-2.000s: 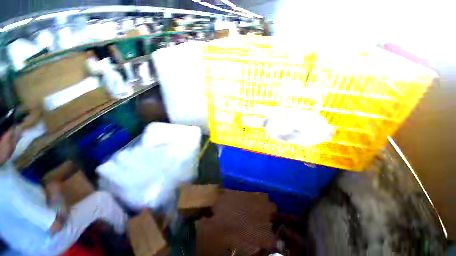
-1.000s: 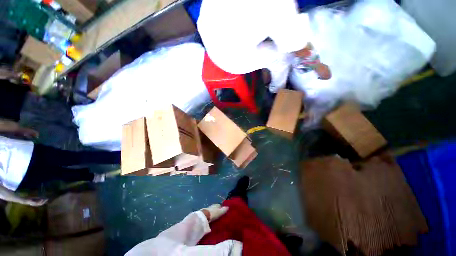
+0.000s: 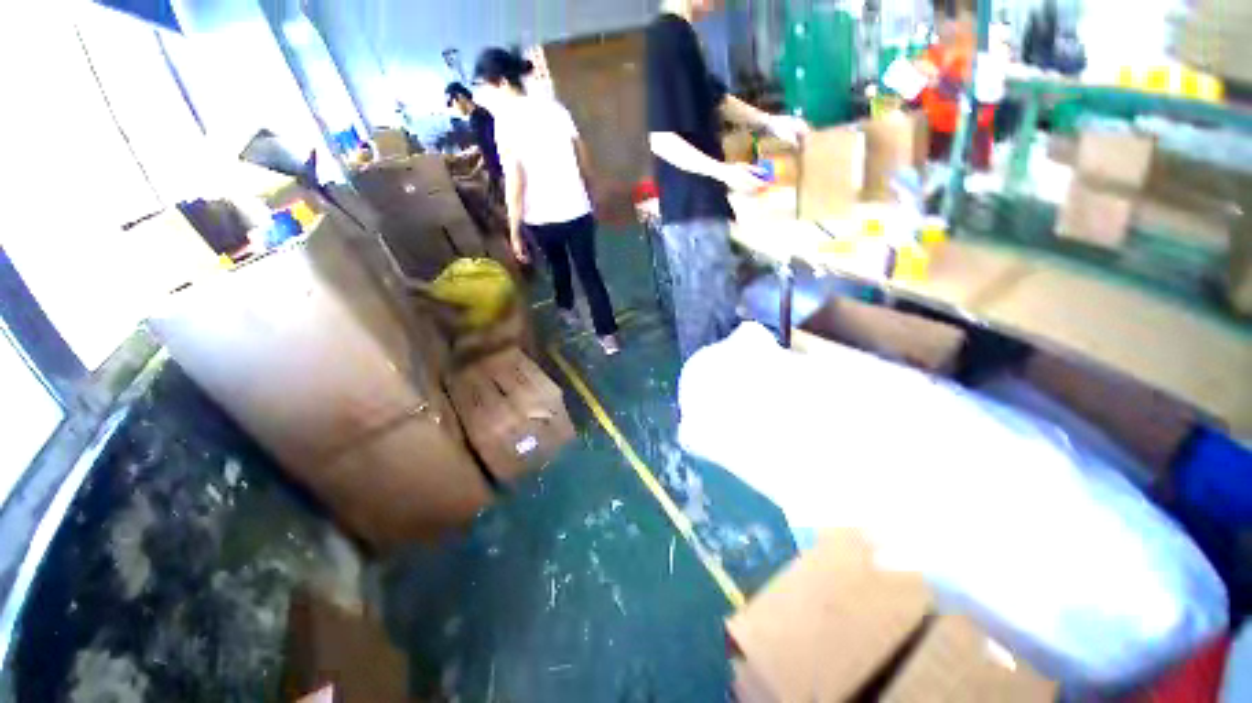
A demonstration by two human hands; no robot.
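Observation:
Neither of my hands is in the picture. Nearest in front of me, two brown cartons stand side by side at the bottom right: one carton (image 3: 831, 618) and another carton (image 3: 968, 666), cut off by the lower edge. A big white translucent plastic bag (image 3: 947, 481) lies just behind them. Part of a red stool (image 3: 1188, 676) shows at the lower right corner.
Large brown cartons (image 3: 330, 392) stand along the left wall, with a smaller taped carton (image 3: 508, 412) and a yellow bag (image 3: 474, 295) beside them. A yellow line (image 3: 645, 474) crosses the green floor. Several people stand farther back; a workbench (image 3: 1071, 302) runs at right.
The view has swung from the seated neighbour, cartons and leaning blanks to the aisle. My gloved hands and red-covered lap, visible one second ago, are out of the picture.

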